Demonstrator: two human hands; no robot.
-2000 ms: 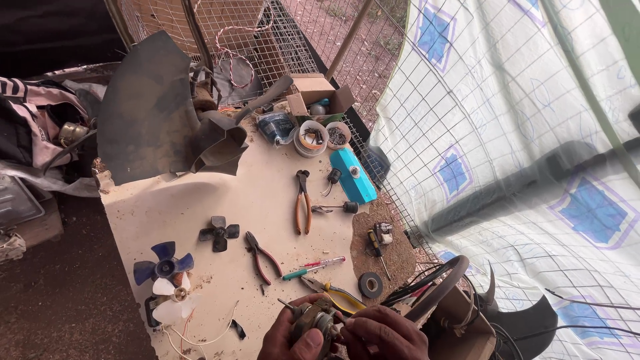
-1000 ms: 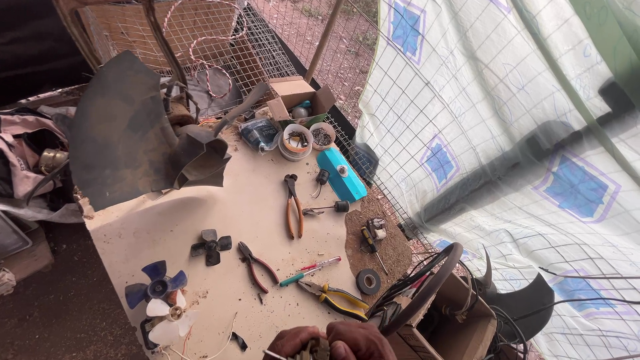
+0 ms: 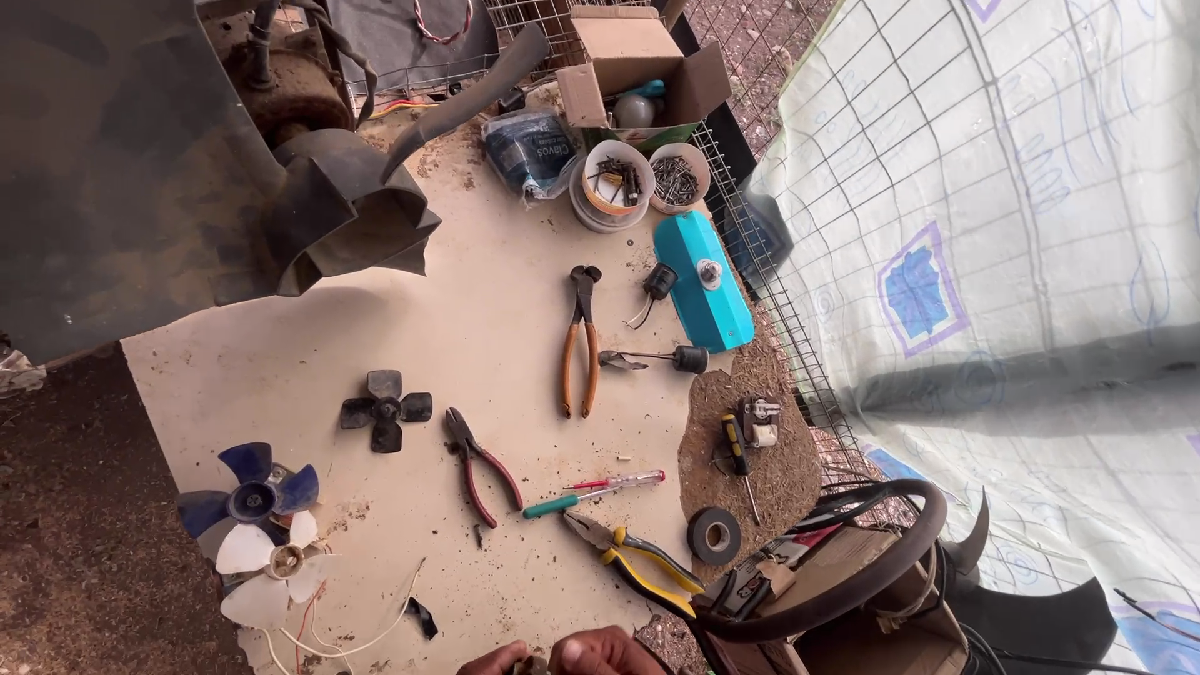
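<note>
At the bottom edge, my left hand (image 3: 497,660) and my right hand (image 3: 605,653) are close together, thumbs towards each other, mostly cut off by the frame. Between them a small part of a metal object (image 3: 532,664) shows; its kind cannot be told now. Just above my right hand lie yellow-and-black combination pliers (image 3: 633,562). Beyond them are a green-handled screwdriver (image 3: 562,504), a red clear-handled screwdriver (image 3: 642,479), red-handled diagonal cutters (image 3: 480,464) and orange-handled end nippers (image 3: 581,342). A roll of black tape (image 3: 714,535) lies to the right.
Small fan blades, black (image 3: 385,411), blue (image 3: 251,501) and white (image 3: 281,562), lie left. A large dark fan (image 3: 347,216) stands upper left. Nail tubs (image 3: 677,178), an open cardboard box (image 3: 623,42) and a turquoise metal piece (image 3: 703,281) are farther back. A box with cables (image 3: 844,581) stands lower right.
Both hands and the metal object held between them have sunk towards the bottom edge and are now mostly out of view. The view has shifted and looks closer on the table.
</note>
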